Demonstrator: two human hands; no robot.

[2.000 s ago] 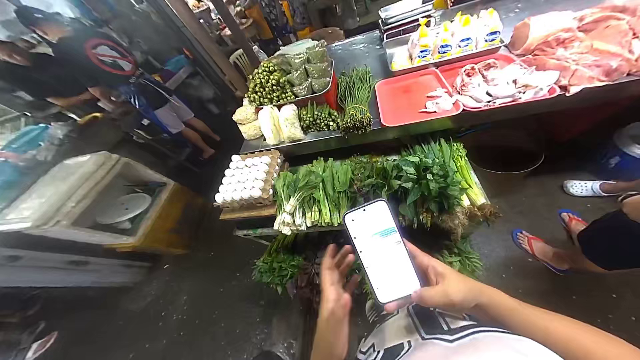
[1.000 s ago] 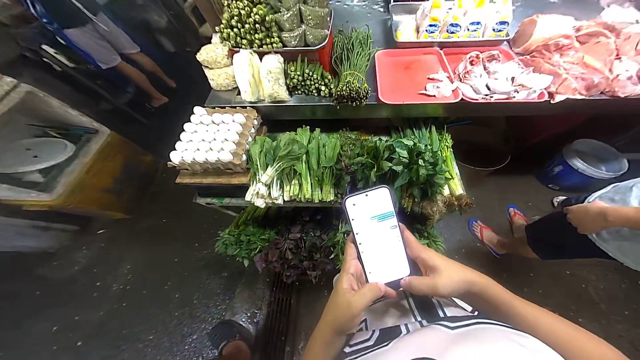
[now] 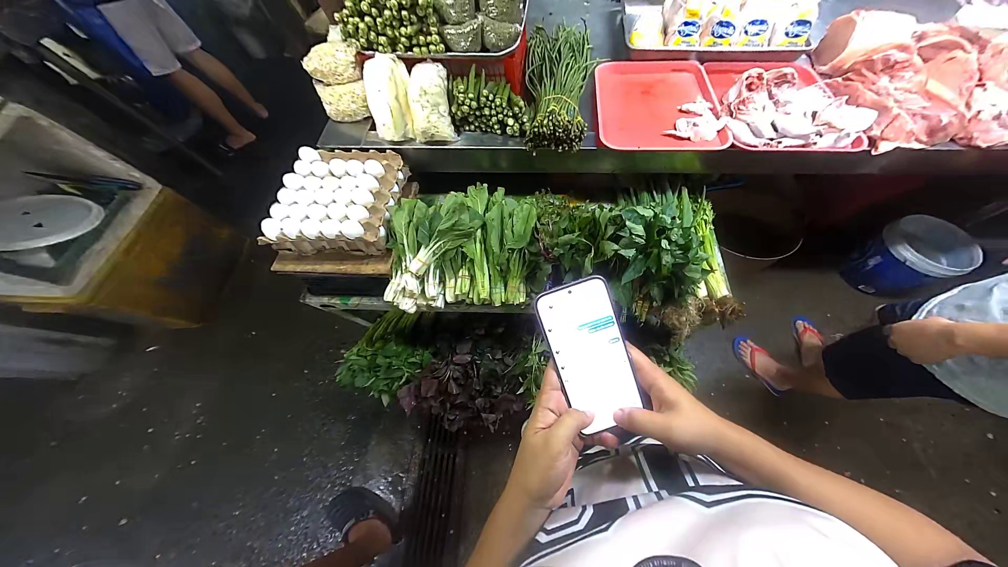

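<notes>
A smartphone with a lit white message screen is held upright between both hands at the lower centre. My left hand grips its lower left side, thumb at the bottom of the screen. My right hand holds the lower right side, its thumb also at the lower edge of the screen. Beyond the phone, bundled leafy greens lie on a low shelf, with white eggs in a carton tray to their left. Purple-leaved bunches sit lower down, left of the phone.
A metal counter bears long beans, a red tray and raw meat. At right are a blue bucket and a person in flip-flops. A foam box stands left; a floor grate and another foot lie below.
My left hand, apart from the phone two seconds ago, has closed on its left side. The right hand keeps its hold. The view has shifted closer to the stall and downward.
</notes>
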